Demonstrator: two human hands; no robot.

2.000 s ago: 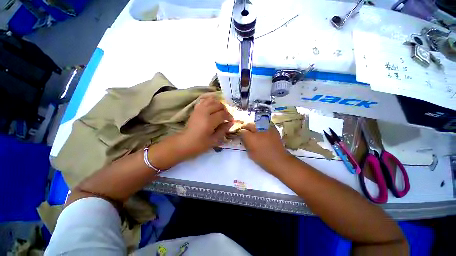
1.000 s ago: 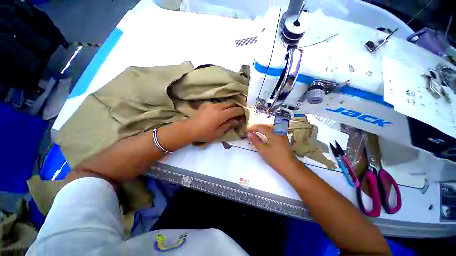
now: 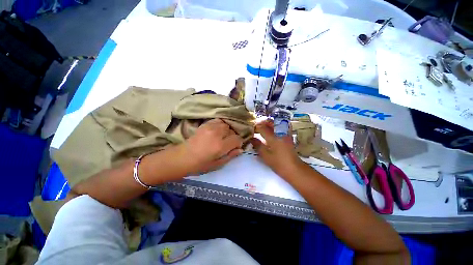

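A large khaki garment piece (image 3: 140,111) lies bunched on the table, left of the needle area of the white sewing machine (image 3: 332,77). My left hand (image 3: 215,145) lies on the bunched cloth just left of the needle area, its fingers bent and gripping the cloth. My right hand (image 3: 274,147) is at the front of the lit presser foot area (image 3: 262,116), its fingertips on the cloth edge. The needle itself is lost in glare. The blue-grey block (image 3: 281,126) sits just behind my right hand's fingers.
Khaki scraps (image 3: 311,140) lie right of the needle area. Thread snips (image 3: 352,160) and shears with pink-red and black handles (image 3: 386,186) lie further right. A paper note (image 3: 409,77) and metal parts (image 3: 441,70) are on the machine. A tape measure strip (image 3: 233,199) runs along the front edge.
The garment has been shifted and folded differently near the needle. My left hand has moved slightly back from the foot, and my right fingertips have moved up closer to it. The camera view has shifted.
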